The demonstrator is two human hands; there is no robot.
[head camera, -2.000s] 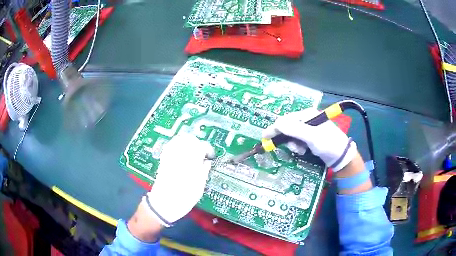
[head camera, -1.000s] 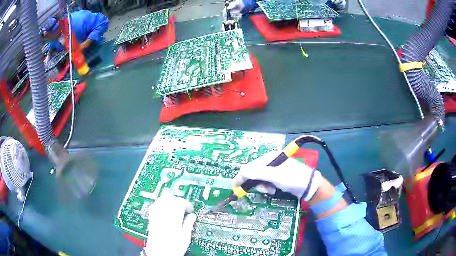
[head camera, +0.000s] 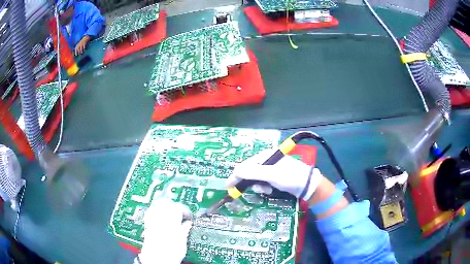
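A large green circuit board (head camera: 175,149) lies on a red pallet (head camera: 307,154) in front of me, its silvery tracks facing up. My right hand (head camera: 275,175), in a white glove, grips a black soldering iron (head camera: 253,184) with yellow bands. The iron's tip points down and left at the board's middle, close to my left fingertips. Contact with the board cannot be told. My left hand (head camera: 166,232), in a white glove, rests at the board's lower left with its fingers drawn together. No solder wire can be made out in it.
Another board (head camera: 198,59) on a red pallet stands behind, with more boards farther back. Fume hoses hang left (head camera: 26,87) and right (head camera: 430,77). A white fan (head camera: 9,172) is at the left edge. An iron stand (head camera: 387,193) and black spool (head camera: 456,183) are at right. A person in blue is upper left.
The view has tilted up from the earliest frame, bringing the far boards and a person into sight. Both hands stay near the board's middle, with the iron still held in my right hand.
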